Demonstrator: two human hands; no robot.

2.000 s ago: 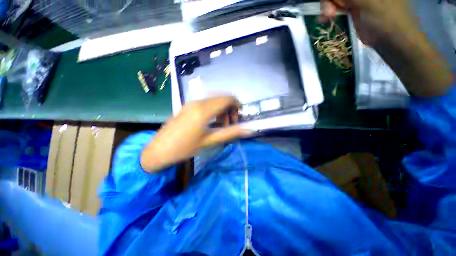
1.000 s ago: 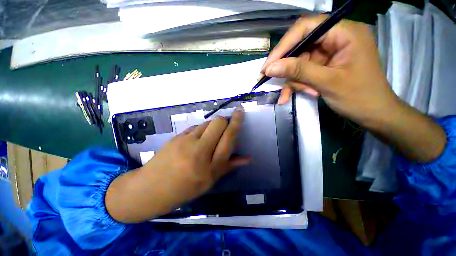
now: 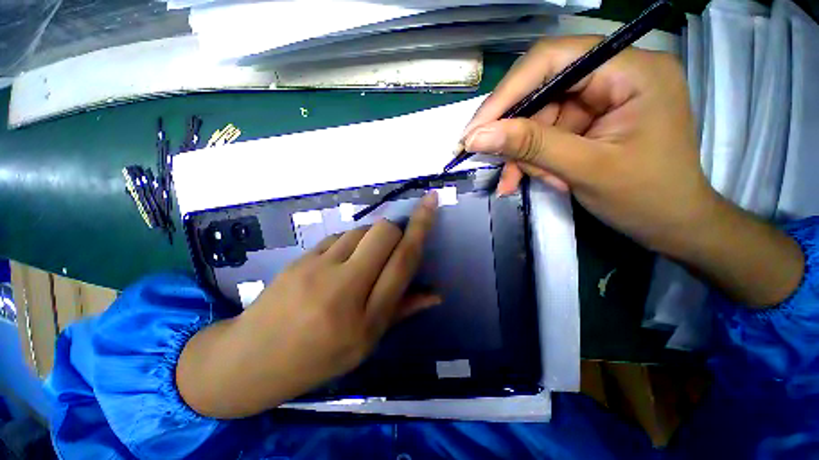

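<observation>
The dark tablet rear housing (image 3: 458, 287) lies on white padding (image 3: 559, 269), its camera cutouts at the upper left. A thin black flex cable (image 3: 382, 202) lies along its far inner edge, its left part angled away from the rim. My left hand (image 3: 310, 310) rests on the housing, the index fingertip near the strip; it grips nothing that I can see. My right hand (image 3: 597, 135) holds a slim black pen-length tool (image 3: 584, 67) like a pen, its tip at the far rim by the strip's right part.
Spare black strips with pale ends (image 3: 153, 193) lie on the green mat (image 3: 63, 189) at left. A long pale bar (image 3: 108, 81) and stacked white sheets (image 3: 377, 27) are behind. Translucent white foam bags (image 3: 754, 108) stand at right. Brown cartons (image 3: 67, 310) show at lower left.
Since two seconds ago, both hands have come together over the housing, the right with the tool. In the last second, the tool tip has shifted slightly left and nearer along the rim.
</observation>
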